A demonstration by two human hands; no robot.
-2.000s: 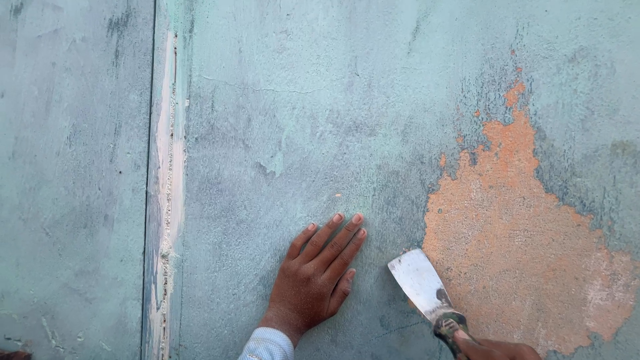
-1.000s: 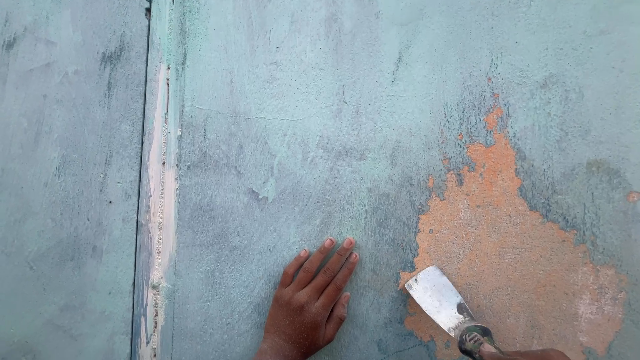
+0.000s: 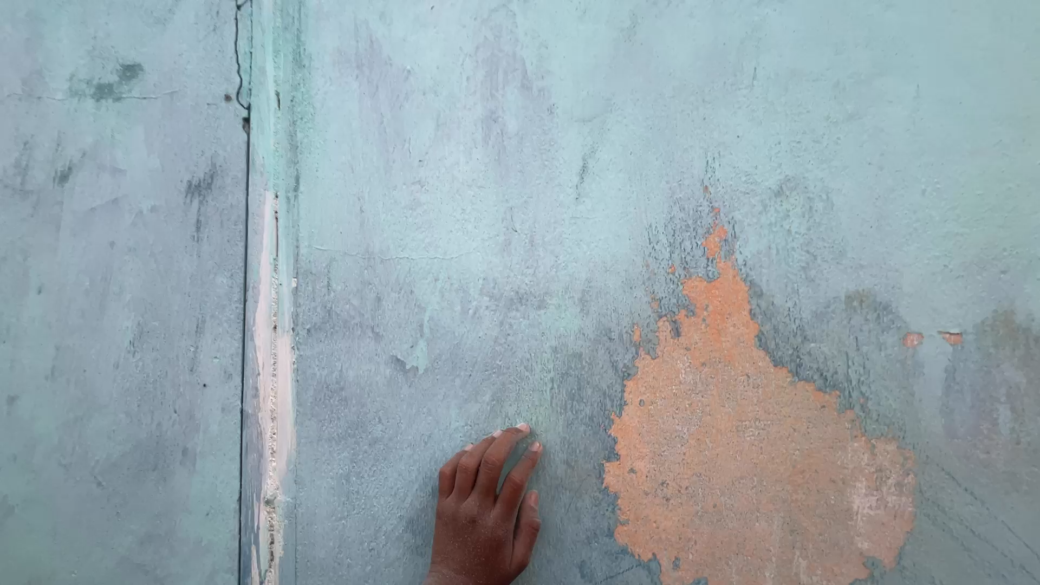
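My left hand rests with its fingertips on the painted wall, low and near the middle of the view. Its fingers are bent and somewhat apart, and it holds nothing. To its right is a large bare patch of orange undercoat or plaster with ragged edges of blue-green paint around it. My right hand is out of view, and so is the scraper.
A vertical seam with a pale, rough filler strip runs down the left part of the wall. A crack lies at its top. Two small chipped spots show at the right, and dark scuffs mark the paint.
My right hand and the scraper it held at the orange patch have left the view. My left hand's fingers, straighter before, are now bent.
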